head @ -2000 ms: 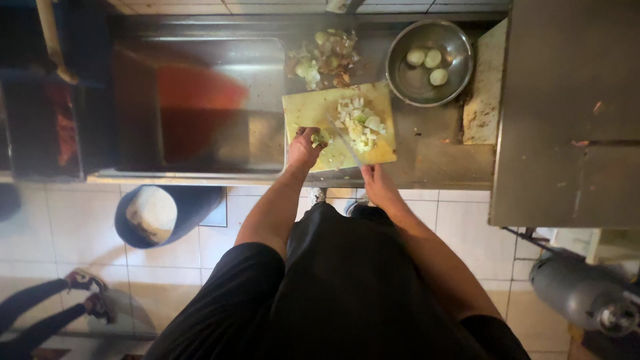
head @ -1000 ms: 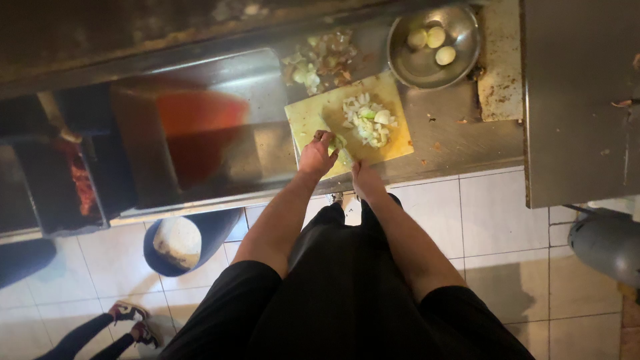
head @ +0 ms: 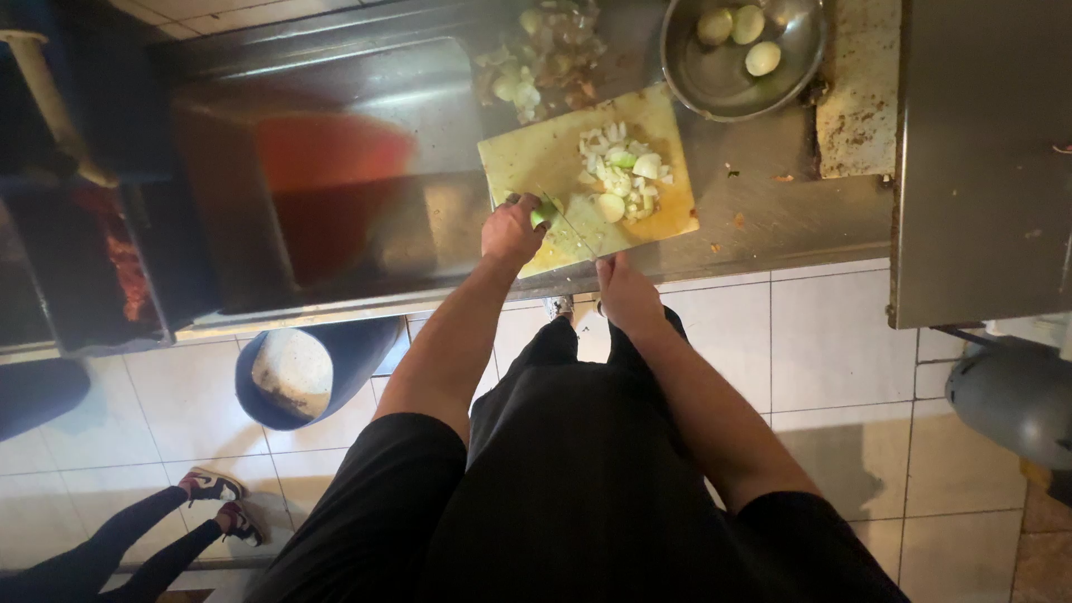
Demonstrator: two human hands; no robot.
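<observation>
On a yellowed cutting board [head: 536,155] my left hand [head: 512,228] holds a pale green piece of onion [head: 543,214] near the board's left edge. My right hand [head: 626,293], at the front edge of the board, grips the handle of a knife [head: 571,224], whose thin blade points up and left beside the held piece. A heap of chopped onion [head: 620,172] lies on the right half of the board. Behind the board is a pile of onion skins and trimmings [head: 563,50]. A steel bowl [head: 712,96] at the back right contains several peeled onions [head: 763,59].
A steel sink [head: 456,109] with reddish contents lies left of the board. A stained slab [head: 858,109] and a metal surface [head: 988,184] are at the right. On the tiled floor stand a dark bin [head: 251,402] and a gas cylinder [head: 1005,406]; another person's shoes [head: 213,486] show lower left.
The knife blade, largely hidden one second ago, now shows between my hands. Two seconds ago it lay by the chopped heap; it is now beside the piece at my left hand.
</observation>
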